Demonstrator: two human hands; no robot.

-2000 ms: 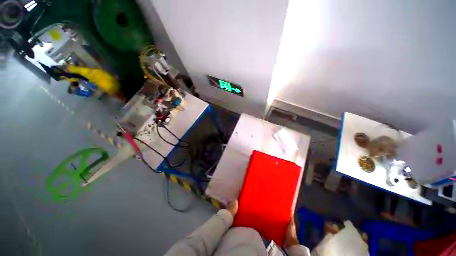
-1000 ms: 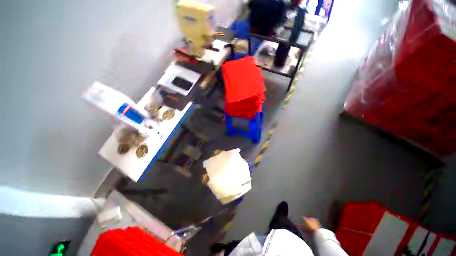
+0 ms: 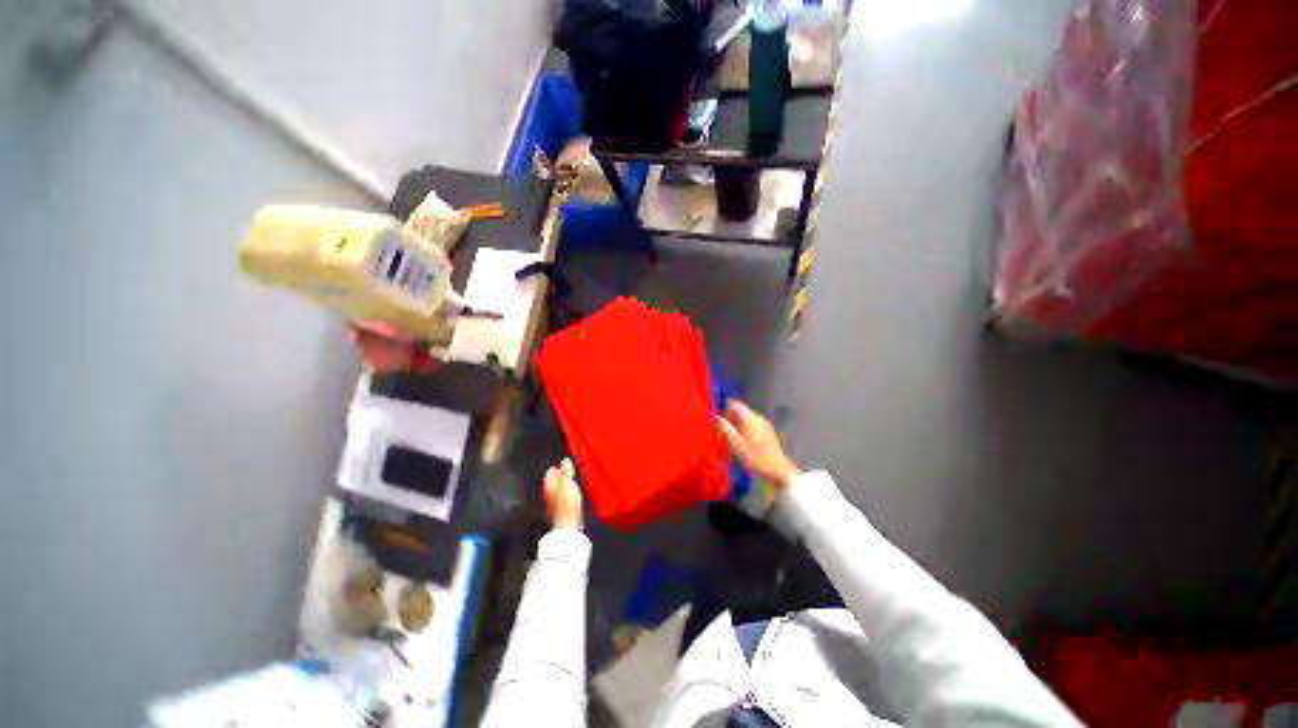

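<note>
A stack of red flat pieces (image 3: 634, 413) lies in front of me on the blue stool (image 3: 730, 391), its layers slightly fanned at the far edge. My right hand (image 3: 760, 445) is at the stack's right side, fingers at its edge. My left hand (image 3: 564, 496) is raised near the stack's lower left side; whether it touches the stack is unclear. Neither hand visibly lifts the stack.
A cream machine (image 3: 349, 268) and a black phone (image 3: 419, 471) on white paper are at left. Parts bowls (image 3: 414, 607) are at lower left. A dark rack (image 3: 712, 157) stands ahead. Plastic-wrapped red goods (image 3: 1096, 185) are at right. A pale sheet (image 3: 641, 674) lies below.
The view has swung away from the pale side table towards the stool. The red stack is now nearer, and both hands have come in beside it.
</note>
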